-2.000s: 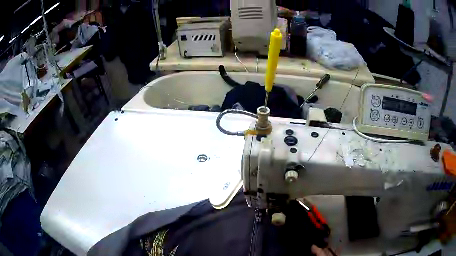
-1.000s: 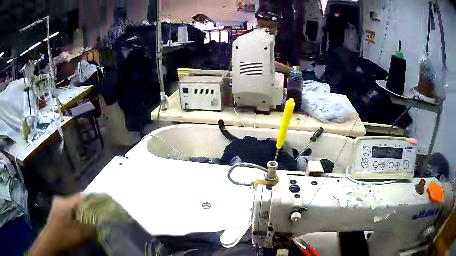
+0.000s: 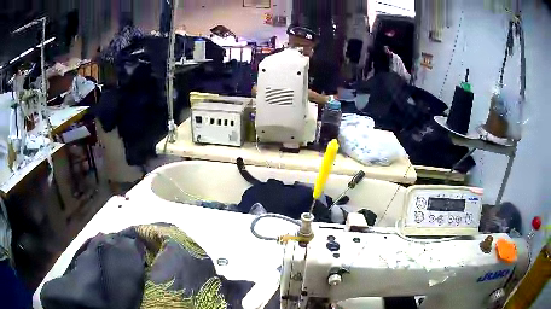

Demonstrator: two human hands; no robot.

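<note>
The dark denim jacket (image 3: 112,271) lies bunched on the left part of the white machine table, its yellow-green embroidery (image 3: 181,253) facing up. Its lower part is cut off by the bottom edge. The off-white sewing machine head (image 3: 374,259) stands to the right of it; the needle area is below the picture. Neither my left hand nor my right hand shows in the picture.
A yellow-handled screwdriver (image 3: 326,169) stands upright on the machine head. The control panel (image 3: 442,211) is behind the head. Dark cloth (image 3: 275,198) lies in the trough behind the table. A person (image 3: 302,41) is behind the opposite machine (image 3: 283,96).
The view has tilted up, then shifted right. My left hand, seen blurred at the lower left with the embroidered cloth, is gone from view. The jacket now lies heaped on the table.
</note>
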